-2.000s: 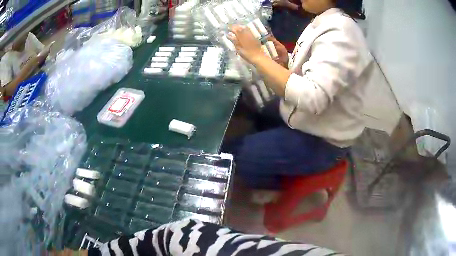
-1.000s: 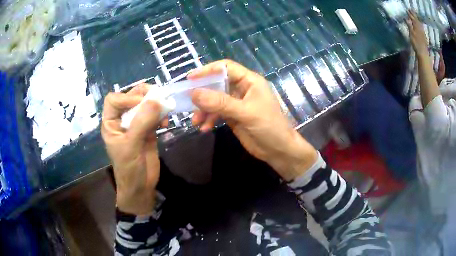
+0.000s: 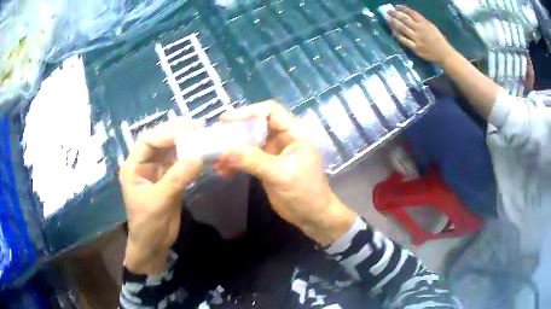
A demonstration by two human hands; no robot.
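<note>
A white oblong housing (image 3: 211,140) is held level between my two hands, above the bench's front edge. It is overexposed, so its details and any cover on it cannot be told apart. My left hand (image 3: 154,181) grips its left end with thumb and fingers. My right hand (image 3: 287,169) grips its right end, with the thumb below and fingers behind. Behind it a parts tray with white ladder-like rows (image 3: 194,75) lies on the green bench.
A clear pocket tray (image 3: 362,114) is at the right. Flat white pieces (image 3: 60,133) lie at the left, by a blue crate (image 3: 15,205). Clear poly bags (image 3: 103,24) are at the back left. Another person's hand (image 3: 420,36) touches a white unit at the back right. A red stool (image 3: 423,202) stands below.
Both hands still hold the housing, now more level and closed together. The other person's hand has reached in to the white unit at the back right. The view has shifted slightly.
</note>
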